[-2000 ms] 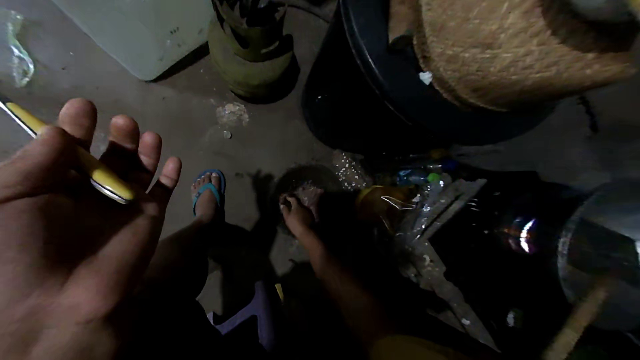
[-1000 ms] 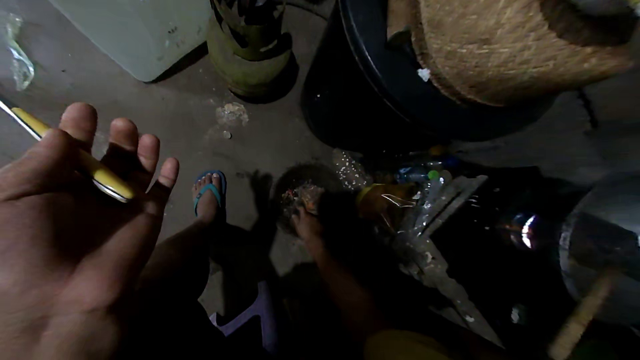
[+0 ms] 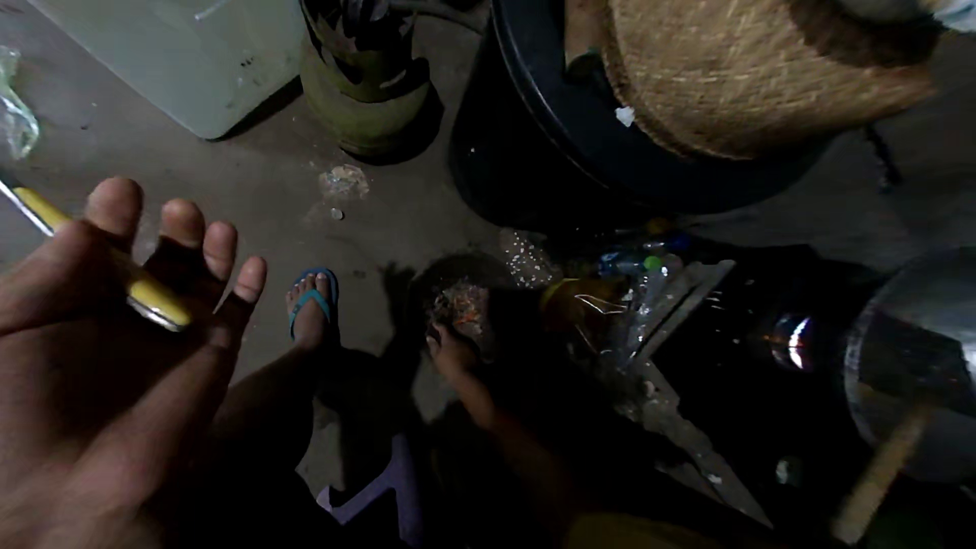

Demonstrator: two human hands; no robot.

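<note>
At the left, close to the camera, my left hand [image 3: 114,358] is palm up, its thumb holding a yellow-handled metal utensil [image 3: 156,297] across the fingers. The utensil's far end leaves the frame, so its kind does not show. Low near the floor, my right hand [image 3: 451,352] reaches down at the near edge of a dark round bowl or basin [image 3: 457,263]. In it lie small mixed scraps [image 3: 463,305] with orange bits. Shadow hides most of the right fingers and whatever they may hold.
A black tub [image 3: 526,145] bears a woven basket or mat [image 3: 732,76]. A green, cut metal cylinder [image 3: 366,107] and a pale container [image 3: 206,61] stand behind. Plastic bottles [image 3: 625,263] lie right; a metal pot [image 3: 915,358] is farther right. A foot in a blue flip-flop [image 3: 313,301] is nearby.
My right hand has drawn back a little toward the bowl's near side, and the orange bits show more plainly. My left hand keeps its hold on the utensil.
</note>
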